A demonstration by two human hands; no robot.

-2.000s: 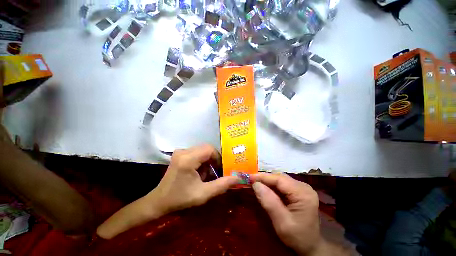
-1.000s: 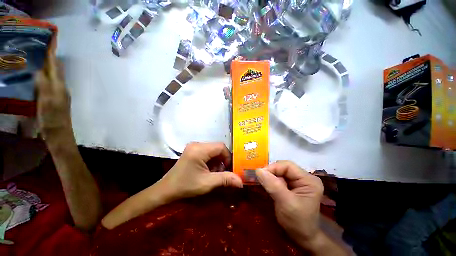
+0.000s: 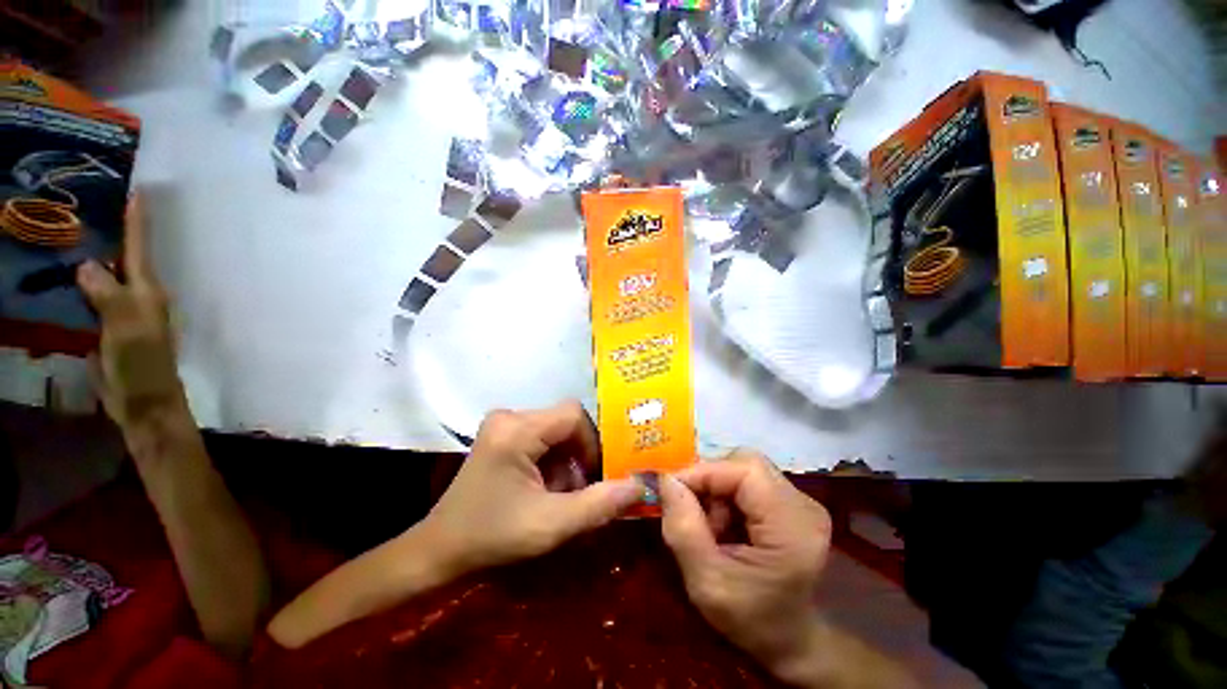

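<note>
A retail box (image 3: 643, 337) stands in the middle with its orange-yellow narrow side facing up, its lower end at the table's front edge. A small dark silvery hologram sticker (image 3: 650, 487) lies at the lower end of that side. My left hand (image 3: 518, 491) grips the box's lower left side, thumb beside the sticker. My right hand (image 3: 747, 538) has thumb and forefinger at the sticker's right edge and touches the box's lower right corner. Whether the sticker is fully flat is hidden by the fingertips.
Shiny tangled label strips (image 3: 633, 94) heap behind the box, with loops on both sides. A row of upright boxes (image 3: 1033, 242) stands at right. At far left, another person's hand (image 3: 135, 337) touches a black-fronted box (image 3: 61, 215). A dark corded item (image 3: 1070, 20) lies at the back right.
The row at right reaches further left, with more boxes showing. At left, a neighbour's hand and black-fronted box have come into view. My fingers have stayed around the sticker.
</note>
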